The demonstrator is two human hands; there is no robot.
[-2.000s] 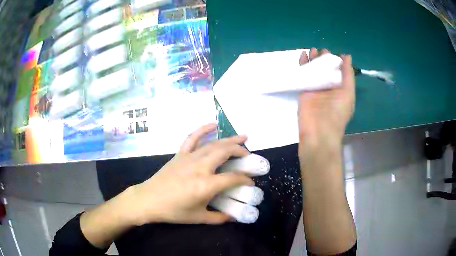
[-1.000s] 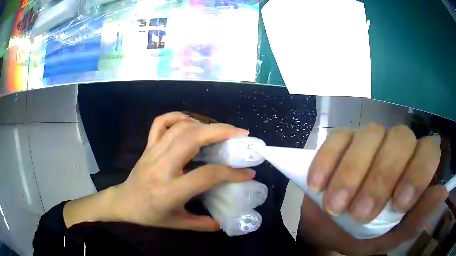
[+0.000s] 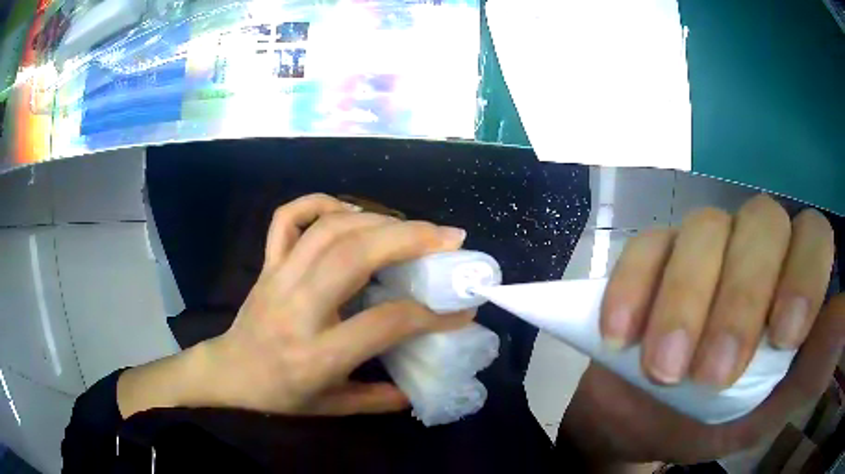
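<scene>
My left hand (image 3: 324,315) holds three white plastic housings over the dark lap. The upper housing (image 3: 445,280) is pinched between thumb and finger, its oval end facing right. The other two (image 3: 443,370) sit below it, against the palm side, blurred at their ends. My right hand (image 3: 723,296) is wrapped around a white squeeze cone (image 3: 574,315). The cone's fine point touches or nearly touches the oval end of the upper housing; exact contact is hard to tell.
A white paper sheet (image 3: 602,83) lies on the green mat (image 3: 769,93) at the bench edge. Shiny printed sheets (image 3: 371,74) lie to its left, with part of a clear tray at the top left. White specks dot the lap. Pale tiled floor (image 3: 83,278) shows on both sides.
My right hand came off the bench with the cone and brought its point to the upper housing. Over the last second, the tip moved slightly down across the housing's end. The view shifted downward earlier.
</scene>
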